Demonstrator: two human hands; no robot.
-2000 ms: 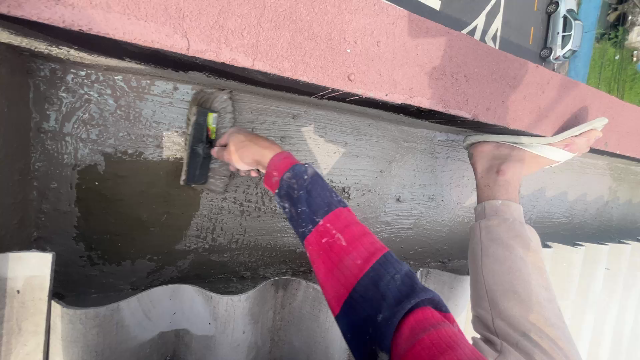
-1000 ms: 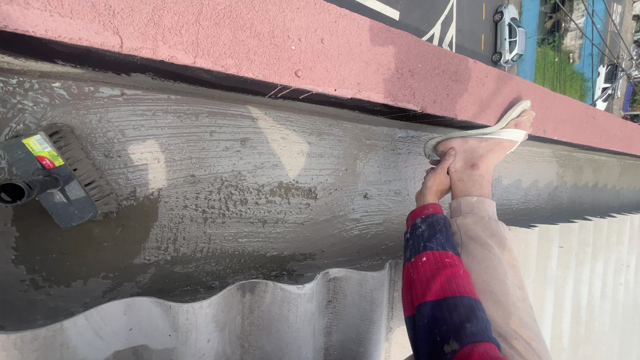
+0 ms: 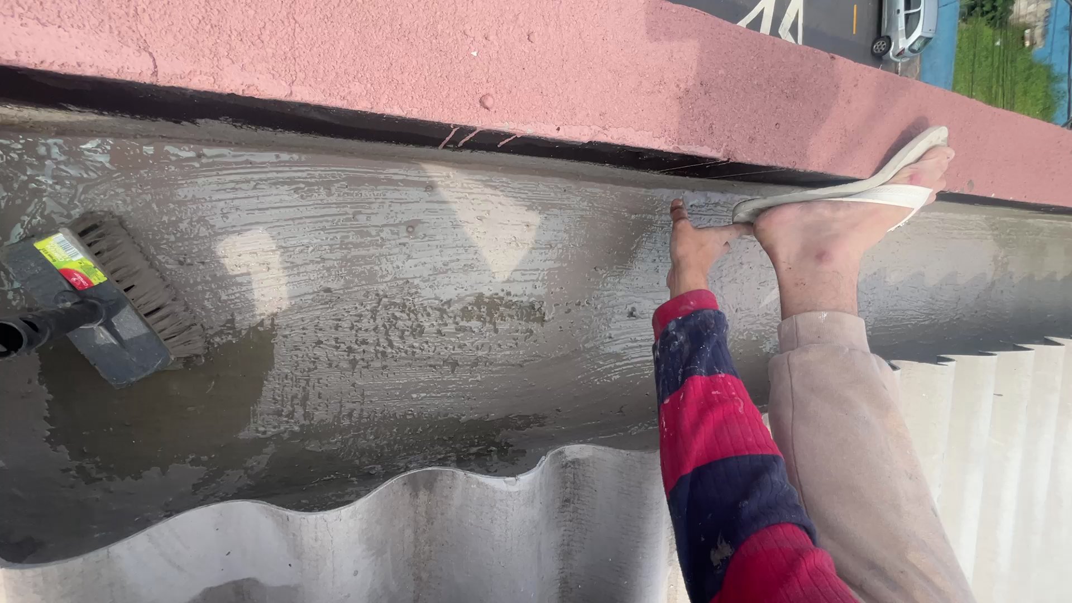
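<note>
My right hand has one digit raised and another extended right to the heel of my flip-flop; whether it touches is unclear. The hand holds nothing. Its arm has a striped red and navy knit sleeve. My foot rests sideways on the pink parapet, sole against it. At the far left a dark plastic brush head with grey bristles and an empty handle socket lies on the wet cement-coated gutter floor. Grey slurry with brush strokes covers that floor. My left hand is out of view.
A rough pink parapet runs along the top, with a dark gap under its edge. Wavy corrugated roof sheets border the bottom, more at the right. Beyond the parapet, far below, are a road and a parked silver car.
My right hand gripped the brush two seconds ago, then let it go and took hold of my heel. Now its fingers have spread off the heel. The brush lies at the left.
</note>
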